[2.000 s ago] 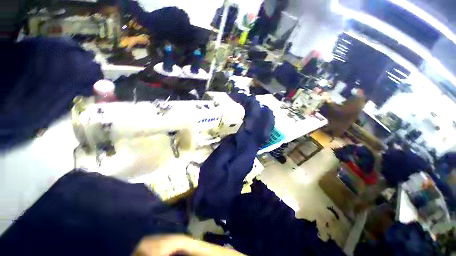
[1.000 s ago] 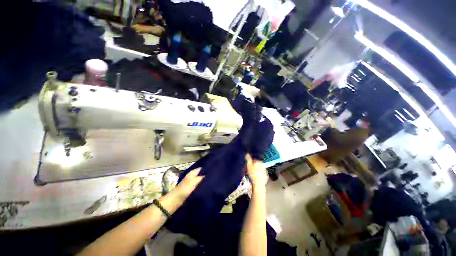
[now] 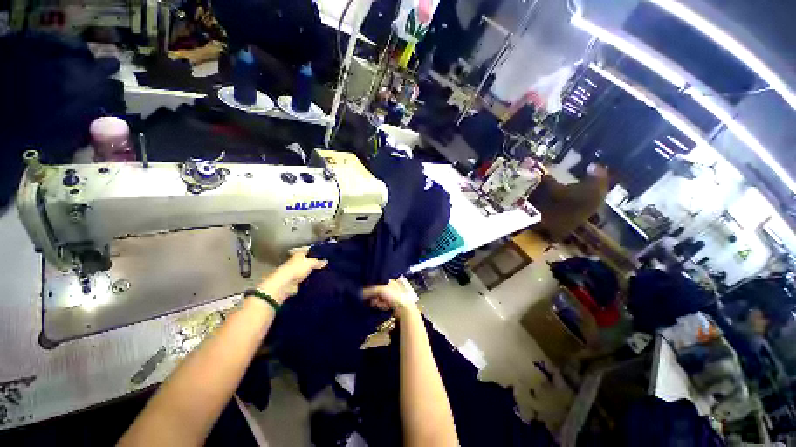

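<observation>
A bunched heap of navy garment pieces (image 3: pixel 327 301) hangs over the table edge at the right end of the sewing machine (image 3: pixel 209 205). My left hand (image 3: pixel 295 269), with a dark band at the wrist, is on the heap's left side with its fingers on the cloth. My right hand (image 3: pixel 390 295) has its fingers curled on the cloth at the heap's right side. More navy cloth rises behind, against the machine's right end. The needle area (image 3: pixel 85 281) at the head's left end is lit, with no cloth under it.
A pink-white thread cone (image 3: pixel 111 140) stands behind the machine, with dark blue cones (image 3: pixel 245 79) further back. A teal basket (image 3: pixel 445 243) is right of the heap. Boxes and cloth piles (image 3: pixel 585 284) lie on the right. A person in brown (image 3: pixel 572 202) is in the back.
Both hands came into view and are now on the navy heap. The heap's lower part is gathered closer to the table edge than a second ago. The camera view has shifted.
</observation>
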